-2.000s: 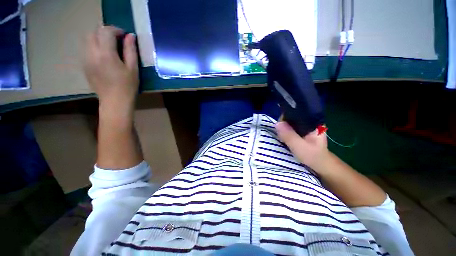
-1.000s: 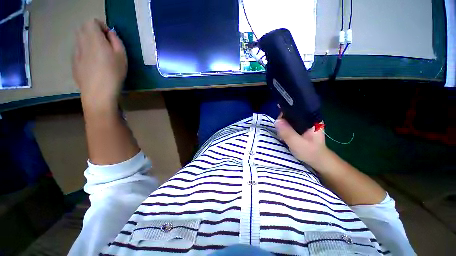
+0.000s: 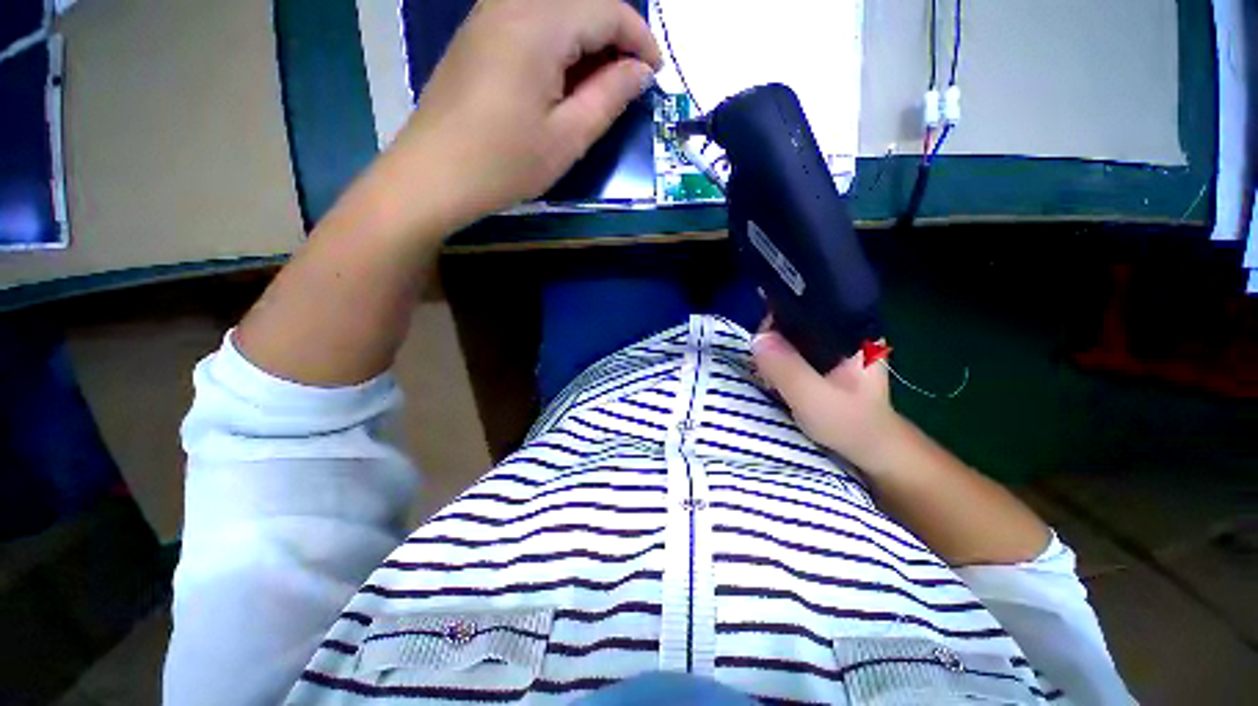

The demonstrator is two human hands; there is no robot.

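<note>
A display unit lies on the bench, with a dark panel (image 3: 607,173) on its left and a bright white half (image 3: 786,48) on its right. A small green circuit board (image 3: 679,182) with thin wires sits at its lower edge between them. My right hand (image 3: 835,393) holds the black glue gun (image 3: 800,221) by its lower end, with the nozzle at the board. My left hand (image 3: 531,104) is over the dark panel, thumb and index finger pinched close together by a thin wire just above the board. Whether the fingers hold anything cannot be told.
Another dark unit (image 3: 28,152) lies at the far left. Wires with white connectors (image 3: 941,106) lie on the beige mat (image 3: 1090,83) at right. White sheets or units (image 3: 1237,124) stand at the right edge. The green bench edge (image 3: 1049,193) runs in front.
My left hand has moved from the bench left of the unit to above the dark panel, near the board. My right hand and the glue gun have stayed nearly in place.
</note>
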